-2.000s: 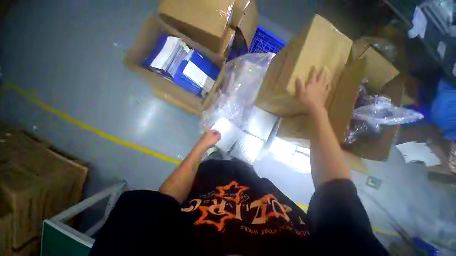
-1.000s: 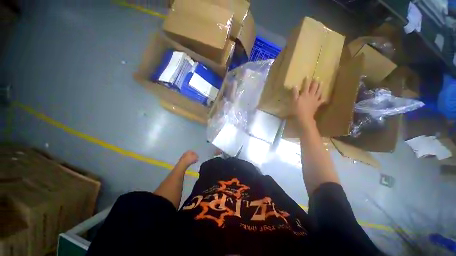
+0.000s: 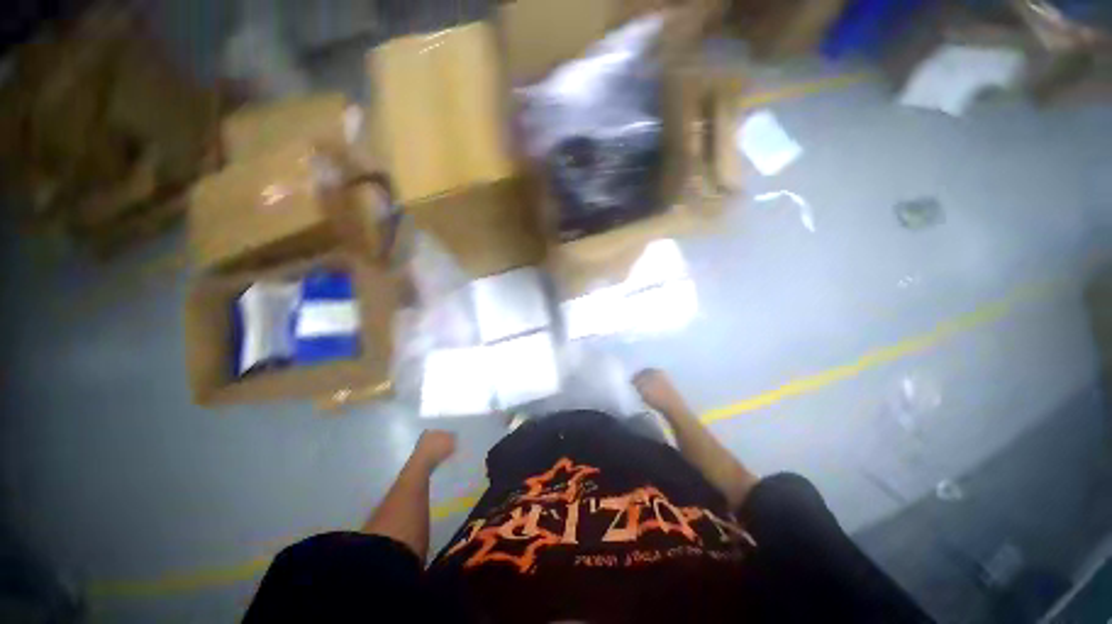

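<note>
The picture is blurred. My left hand [image 3: 435, 449] hangs beside my body, over the floor, touching no object; its fingers are too blurred to read. My right hand [image 3: 656, 390] is low on the other side, also away from the cartons, its fingers blurred. In front of me stands a tall closed-looking carton [image 3: 441, 116]. White flat boxes or sheets [image 3: 490, 375] lie at its foot, near my body, with more white pieces [image 3: 634, 300] to their right. An open carton [image 3: 207, 356] at left holds blue-and-white packs [image 3: 327, 319].
An open carton [image 3: 701, 152] with shiny plastic film [image 3: 598, 92] and dark contents stands right of the tall carton. More brown cartons [image 3: 104, 134] are at the far left. White paper scraps [image 3: 768, 143] lie on the grey floor, which a yellow line [image 3: 841, 373] crosses.
The view has swung, so the cartons appear further left. My right hand has come off the tall carton and down beside my body. My left hand, earlier at the white boxes, stays away from them.
</note>
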